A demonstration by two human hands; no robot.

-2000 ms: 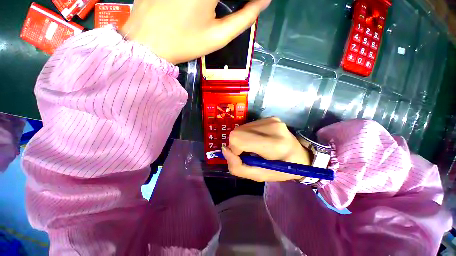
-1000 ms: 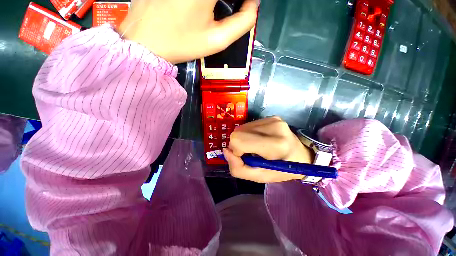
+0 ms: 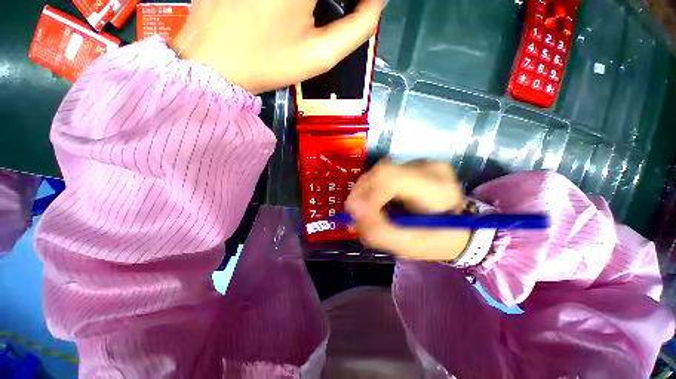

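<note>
An open red flip phone lies upright in a clear tray in front of me, black screen above, red keypad below. A small white label is at the keypad's lower left. My left hand lies across the screen's upper part, thumb at its right edge; its other fingers are hidden or cut off by the top edge. My right hand, blurred, holds a blue pen-like tool at the keypad's lower right. The tool's front end is blurred near the keypad and I cannot tell if it touches.
Several red-orange batteries lie on the green bench at the upper left. A second red phone lies at the upper right. The clear tray has pockets stretching right. Pink striped sleeves cover much of the lower view.
My right hand has lifted or shifted slightly up and right, and the blue tool has swung to nearly level. More of the white label shows. My left thumb is lower than two seconds ago.
</note>
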